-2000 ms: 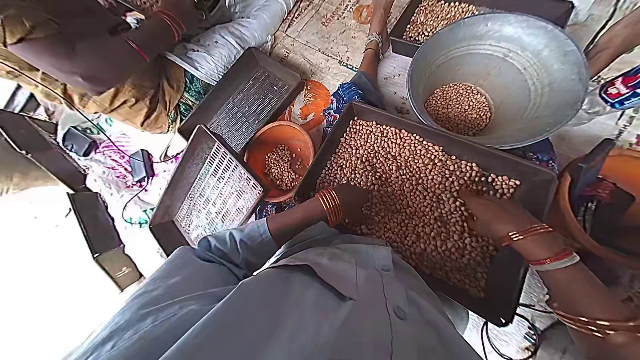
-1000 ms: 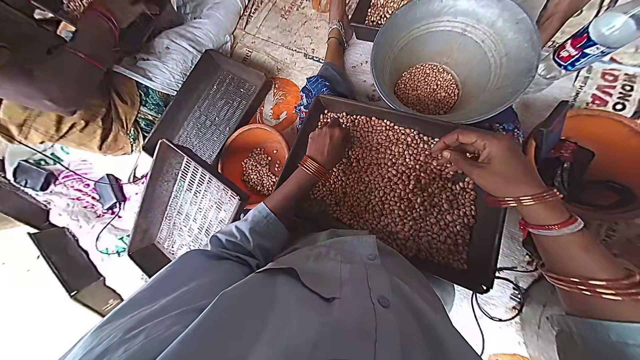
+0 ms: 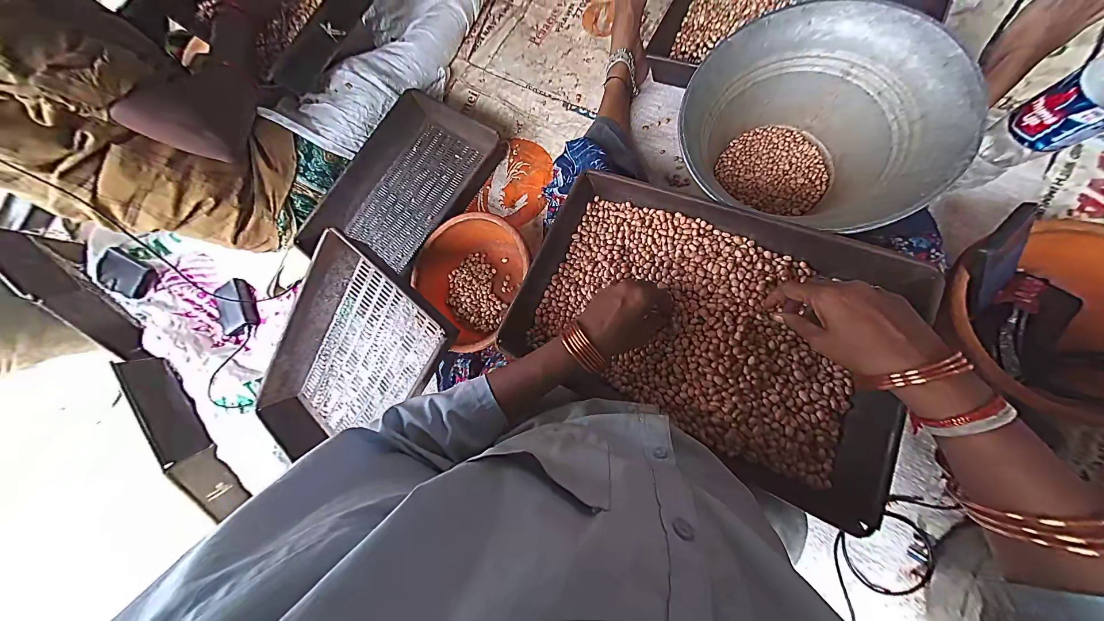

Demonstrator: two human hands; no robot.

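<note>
A dark rectangular tray [image 3: 871,466] lies across my lap, filled with a layer of small brown nuts or seeds [image 3: 733,379]. My left hand [image 3: 628,315] rests on them left of the tray's middle, its fingers curled in; whether anything is inside cannot be seen. Over the right part of the same tray is my right hand [image 3: 849,323], palm down, with thumb and fingers bent and a little apart at the surface. Nothing shows clearly between them. Both wrists carry bangles.
Beyond the tray stands a wide metal basin [image 3: 914,129] with a heap of nuts. At left are an orange bowl [image 3: 435,259] with some nuts and two slotted trays [image 3: 414,190]. An orange tub [image 3: 1052,241] is at right. Another person [image 3: 172,112] sits upper left; a cable [image 3: 923,552] lies lower right.
My left hand has moved from the tray's far left part toward its middle. My right hand, raised over the tray a second ago, is lower, at the nuts.
</note>
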